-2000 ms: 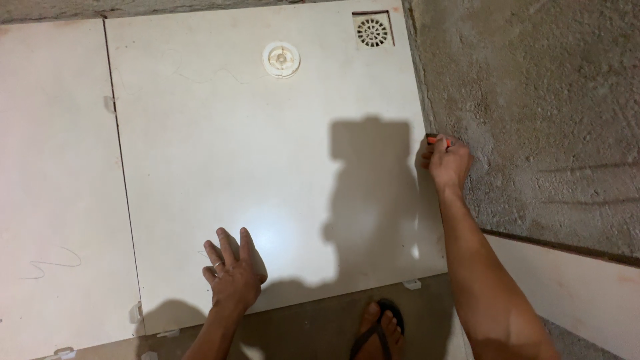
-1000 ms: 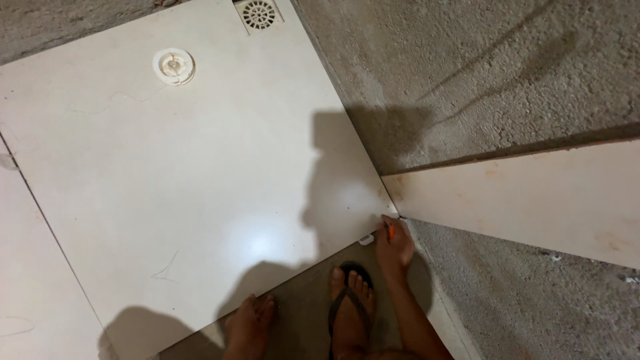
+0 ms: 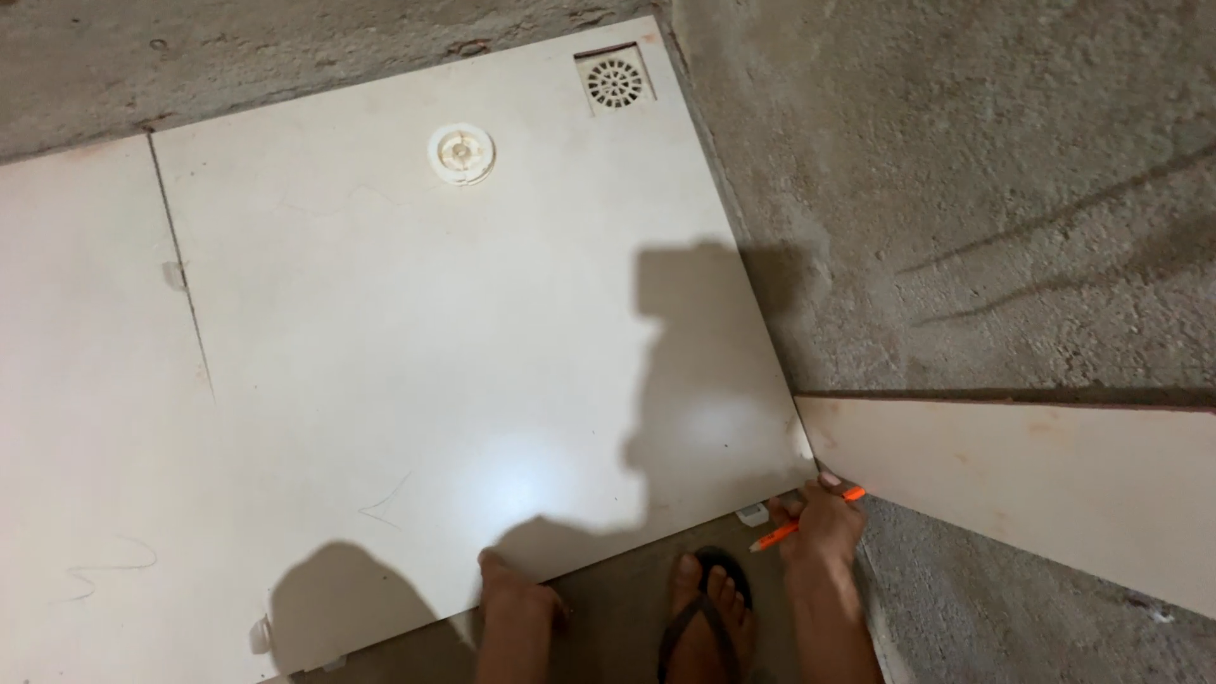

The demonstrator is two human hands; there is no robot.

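Observation:
A large off-white floor tile (image 3: 408, 332) lies against two rough walls, with a square drain grate (image 3: 616, 84) in its far right corner and a round white plastic drain fitting (image 3: 462, 154) left of that. My left hand (image 3: 518, 594) grips the tile's near edge, thumb on top and fingers partly hidden below. At the near right corner, my right hand (image 3: 825, 518) touches the tile edge while holding an orange carpenter's pencil (image 3: 777, 537). A white plastic tile clip (image 3: 752, 515) pokes out from under the edge beside it.
A rough cement wall (image 3: 950, 190) rises on the right, with a pale tile strip (image 3: 1026, 465) along it. Another tile (image 3: 76, 380) adjoins at left, with tile clips (image 3: 261, 635) near the joint. My sandalled foot (image 3: 708, 617) stands below the near edge.
My right hand has moved from the tile's right side down to its near right corner, pencil still in it. My left hand has gone from spread over the tile to its near edge.

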